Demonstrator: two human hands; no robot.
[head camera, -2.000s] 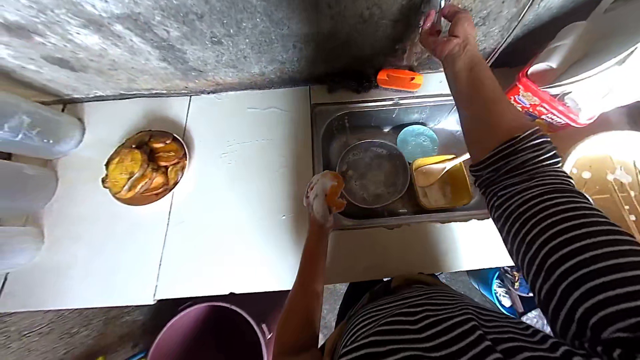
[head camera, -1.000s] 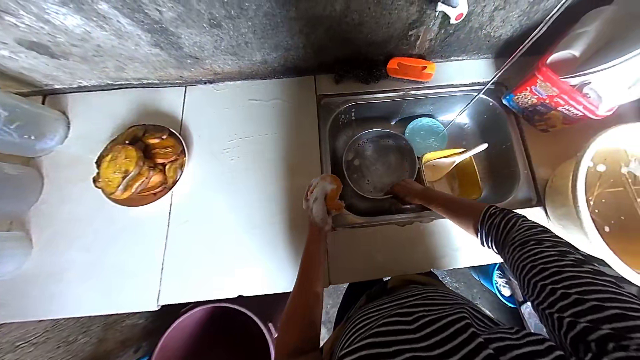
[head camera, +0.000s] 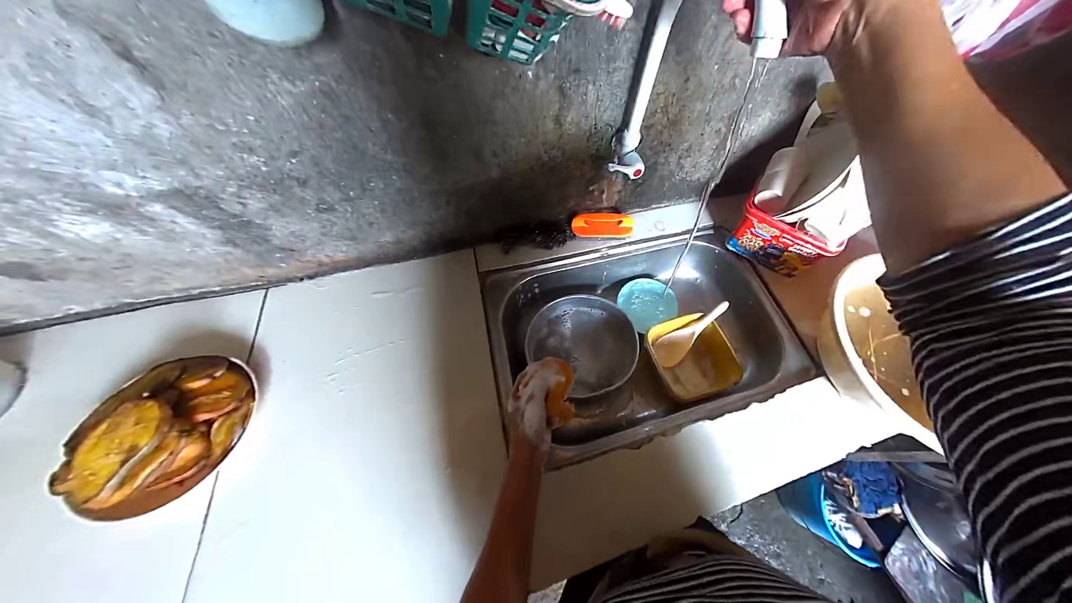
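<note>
My left hand (head camera: 533, 400), covered in suds, grips an orange sponge (head camera: 559, 392) at the left front rim of the steel sink (head camera: 766, 335). At the top right, my right hand (head camera: 804, 27) is on a white faucet spout (head camera: 769, 32), from which a thin stream of water (head camera: 722, 163) falls into the sink. A round metal pan (head camera: 584, 345) lies in the sink near my left hand. Beside it are a light blue round dish (head camera: 647, 305) and a yellow square container (head camera: 703, 368), with a pale rice paddle (head camera: 675, 345) resting in the latter.
An orange-handled brush (head camera: 602, 224) and a dark scouring pad (head camera: 536, 237) lie behind the sink. A red tub (head camera: 783, 241) of dishes and a large bucket (head camera: 837, 335) stand right. A bowl of yellow-brown slices (head camera: 155, 435) sits on the left counter. Green baskets (head camera: 512, 33) hang above.
My right hand has moved from the sink up to the faucet spout. My left hand remains beside the sink's left edge with the sponge. The view has shifted to show more of the wall.
</note>
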